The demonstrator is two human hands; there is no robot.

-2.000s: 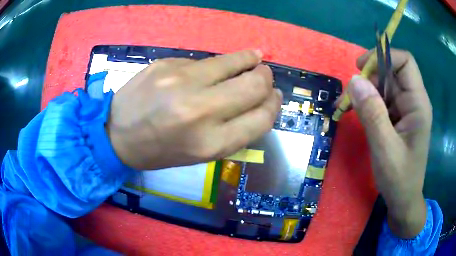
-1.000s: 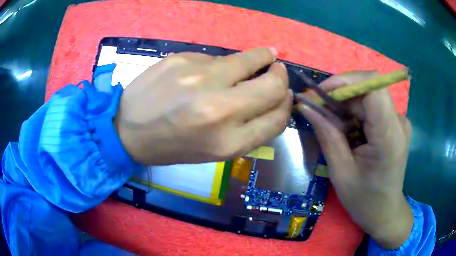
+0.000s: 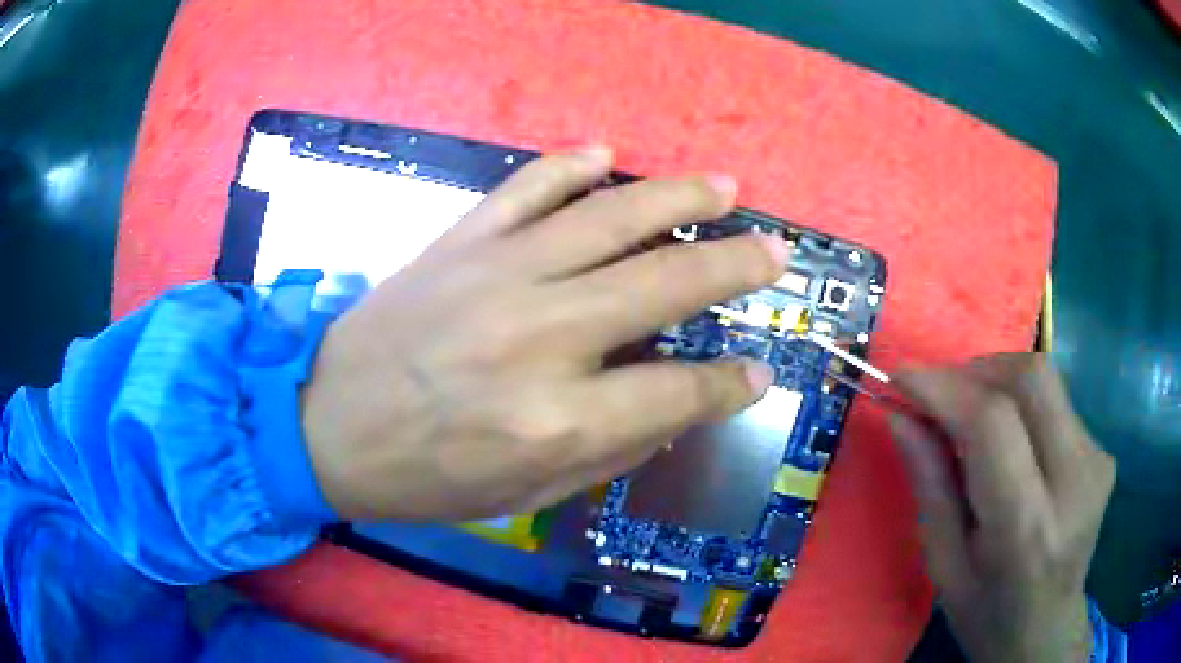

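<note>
The opened tablet assembly (image 3: 518, 583) lies insides up. My left hand (image 3: 531, 350) is spread flat over its middle, fingers apart, fingertips on the upper edge and the main board; it hides much of the battery. My right hand (image 3: 1004, 479) is at the tablet's right side, shut on the tweezers (image 3: 855, 365). Their tips point at the upper part of the blue main board (image 3: 680, 538), near a small yellow flex part (image 3: 787, 321). Whether the tips grip anything cannot be told. The silver shield cover (image 3: 712, 460) shows on the board.
The red foam pad (image 3: 958, 233) lies under the tablet on the shiny dark-green bench (image 3: 1114, 311). A thin tan stick (image 3: 1046, 311) shows at the pad's right edge. The camera module (image 3: 837, 295) is at the tablet's upper right corner. Blue sleeves cover both forearms.
My left hand has opened from a pinch and spread over the tablet. My right hand has moved down and right, and no longer holds the tan stick. The tweezers now point left at the board.
</note>
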